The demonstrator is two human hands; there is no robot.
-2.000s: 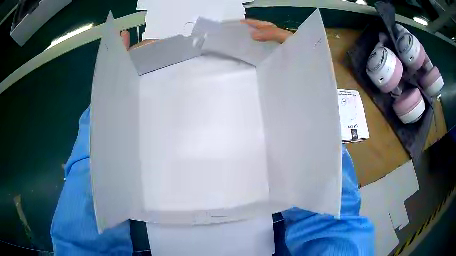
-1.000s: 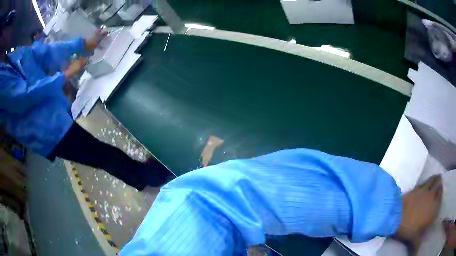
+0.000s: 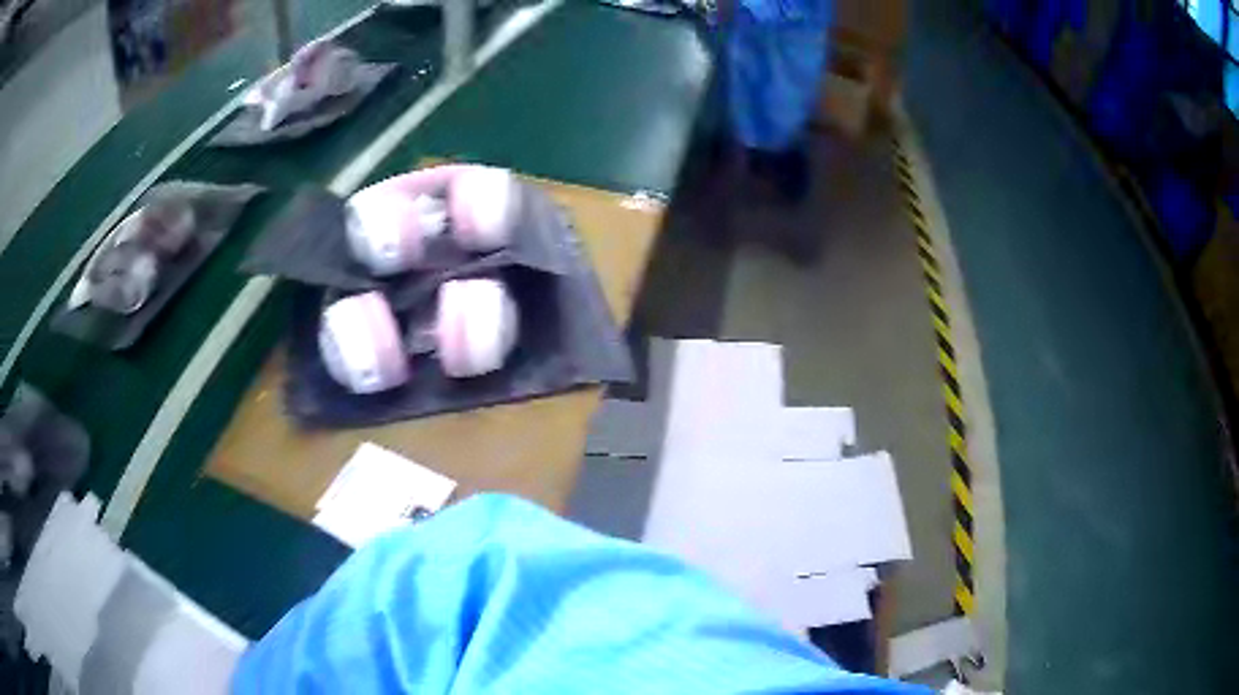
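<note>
Neither of my hands shows; a light blue sleeve [image 3: 530,611] crosses the bottom edge, and its hand is out of the picture. Two pink and white headphones lie on dark grey bags [image 3: 571,319] on a brown cardboard sheet [image 3: 544,455]. The upper headset [image 3: 487,211] lies behind the lower headset [image 3: 476,329]. Small white printed leaflets [image 3: 381,492] lie on the sheet in front of them. A white carton [image 3: 129,618], cut off by the lower left edge, stands beside the sleeve. The picture is somewhat blurred.
Flat white box blanks [image 3: 761,502] are stacked low at the right of the bench. More headphones on grey bags [image 3: 170,258] lie on the green conveyor beyond the pale rail [image 3: 184,394]. Yellow-black tape [image 3: 951,435] runs along the floor. A person in blue [image 3: 775,68] stands at the back.
The view has swung from the left side of the bench to the right side. The other worker at the left and my hand on the white card have left the picture.
</note>
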